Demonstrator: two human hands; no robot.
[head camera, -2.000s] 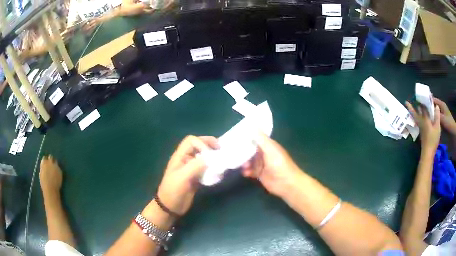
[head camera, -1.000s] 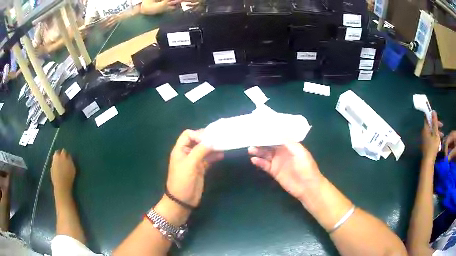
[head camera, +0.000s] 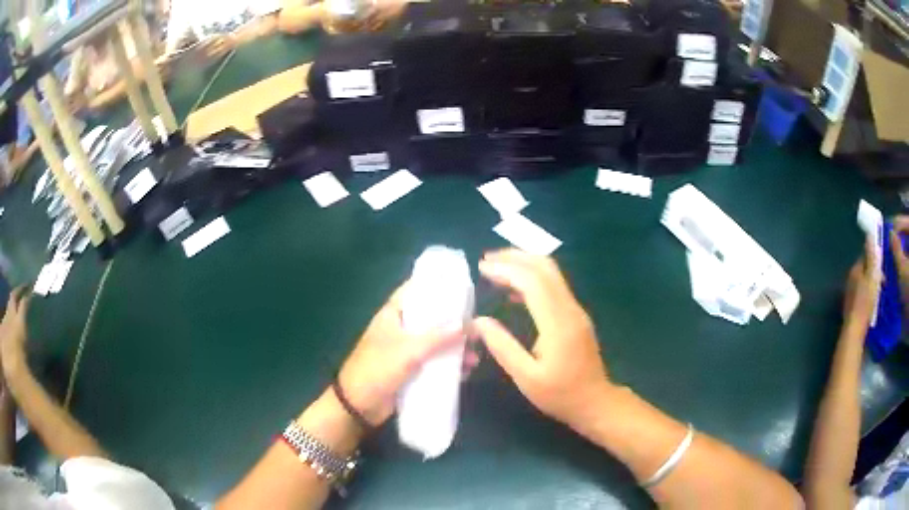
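Observation:
A white wrapped bundle (head camera: 436, 339), smooth and blurred, looks like a device in a protective bag and stands nearly upright in the picture. My left hand (head camera: 384, 359) is closed around its middle from the left, with the thumb across its front. My right hand (head camera: 543, 334) is just right of the bundle, fingers spread and curved, holding nothing. What is inside the bag cannot be seen.
White card slips (head camera: 528, 235) lie in a row before the stacked black boxes (head camera: 528, 100). A white carton (head camera: 728, 239) lies at right. A neighbour's hand (head camera: 862, 289) holds a white device beside a blue cloth (head camera: 887, 299). Another person's arm (head camera: 45, 398) is at left.
The bundle has turned from lying crosswise in both hands to nearly upright in my left hand. My right hand has let go. The left neighbour's arm has moved left.

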